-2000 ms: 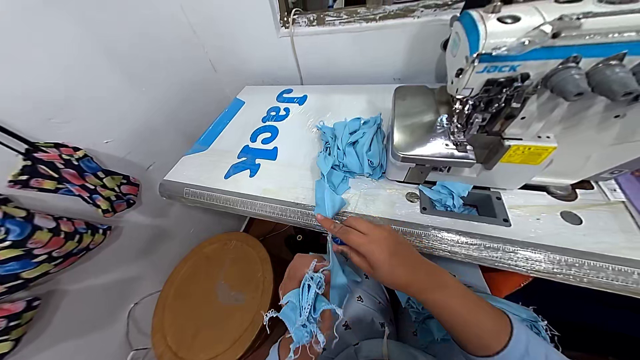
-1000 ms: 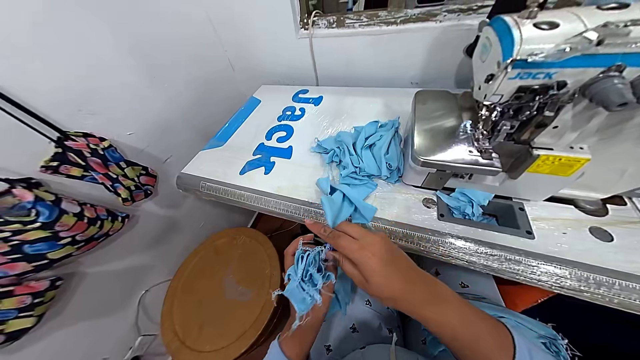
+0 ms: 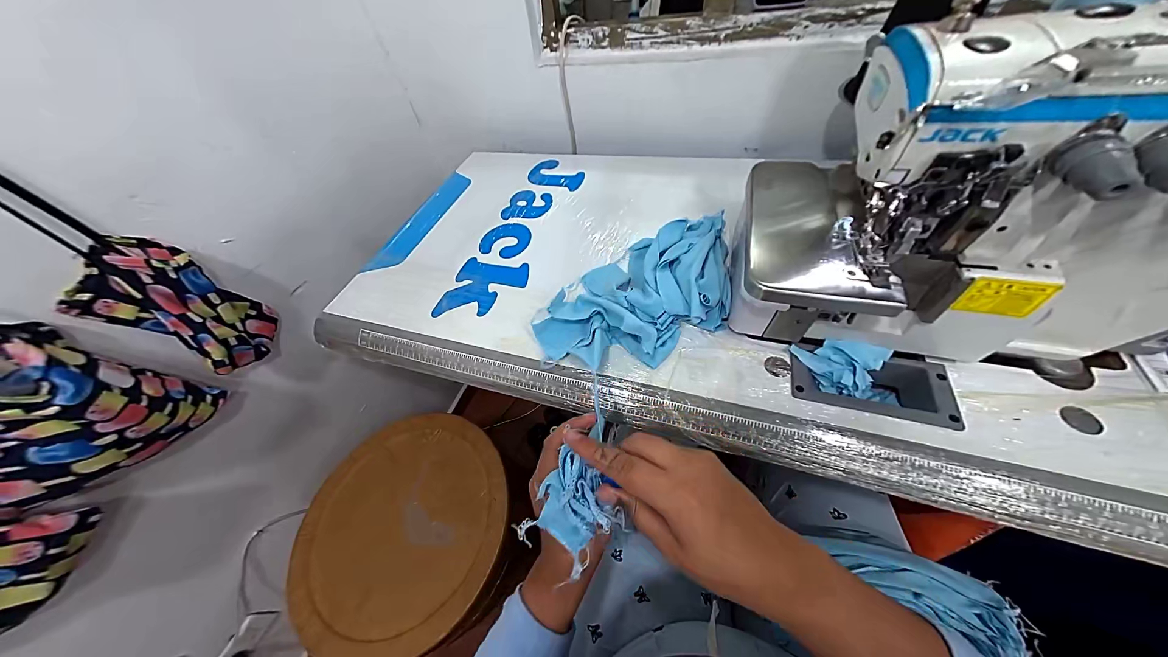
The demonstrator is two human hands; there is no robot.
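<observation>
Below the table edge, my left hand (image 3: 558, 547) holds a bunch of frayed light blue fabric pieces (image 3: 570, 497), which partly covers its fingers. Over the same bunch, my right hand (image 3: 671, 493) pinches the fabric with thumb and fingers; something blue shows at its fingers. A thin blue strand runs up from the hands to a heap of light blue fabric (image 3: 680, 274) on the white table. Right of the heap stands a Jack overlock sewing machine (image 3: 967, 182). More blue fabric (image 3: 844, 365) lies in the rectangular opening by the machine.
A measuring tape (image 3: 511, 374) runs along the front edge of the table (image 3: 401, 315). A round brown stool top (image 3: 397, 538) stands at the lower left. Patterned dark cloth (image 3: 173, 301) hangs by the wall. Gathered blue fabric (image 3: 922, 579) lies over my lap at the right.
Both hands are now together at the bunch below the table edge; two seconds ago my right hand was at the strip by the edge. The strip by the edge is now narrow and taut.
</observation>
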